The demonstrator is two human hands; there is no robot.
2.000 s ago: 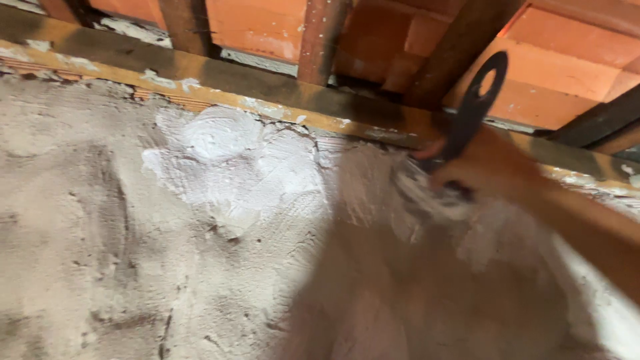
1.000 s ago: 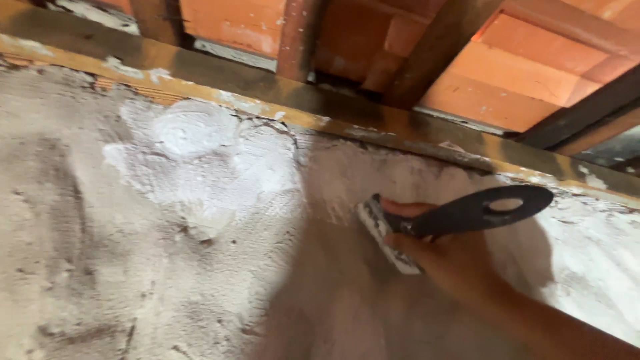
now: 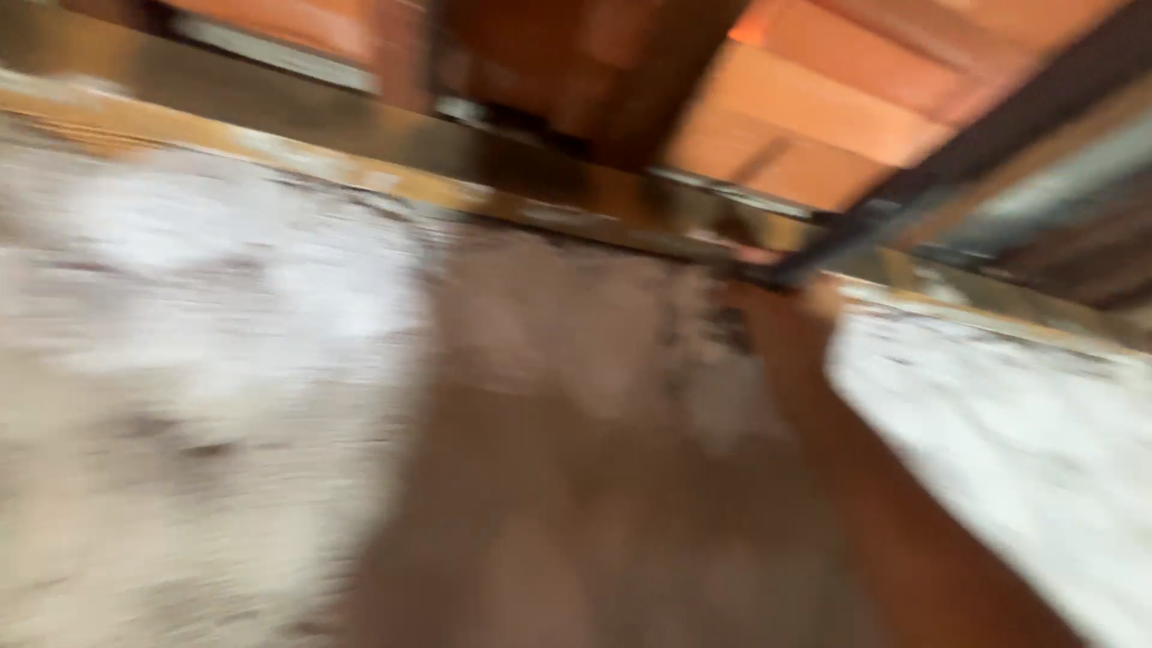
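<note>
My right hand (image 3: 792, 292) is at the top of the plastered wall, against the wooden beam, with the forearm running down to the lower right. It is strongly blurred. A dark handle (image 3: 832, 243) of a putty knife rises from it to the upper right; the blade cannot be made out. To the left, a patch of wet white plaster (image 3: 207, 243) lies on the rough grey wall (image 3: 162, 540). A broad shadow (image 3: 612, 504) covers the wall between this patch and my arm. My left hand is not in view.
A plaster-smeared wooden beam (image 3: 432, 184) slopes down to the right along the wall's top. Dark rafters (image 3: 990, 117) and orange clay roof tiles (image 3: 810, 99) are above it. Bright white wall (image 3: 1008, 423) shows right of my forearm.
My right hand has moved up and right along the wall to the beam, with the putty knife's handle now tilted up more steeply than a second ago. The view is now strongly blurred.
</note>
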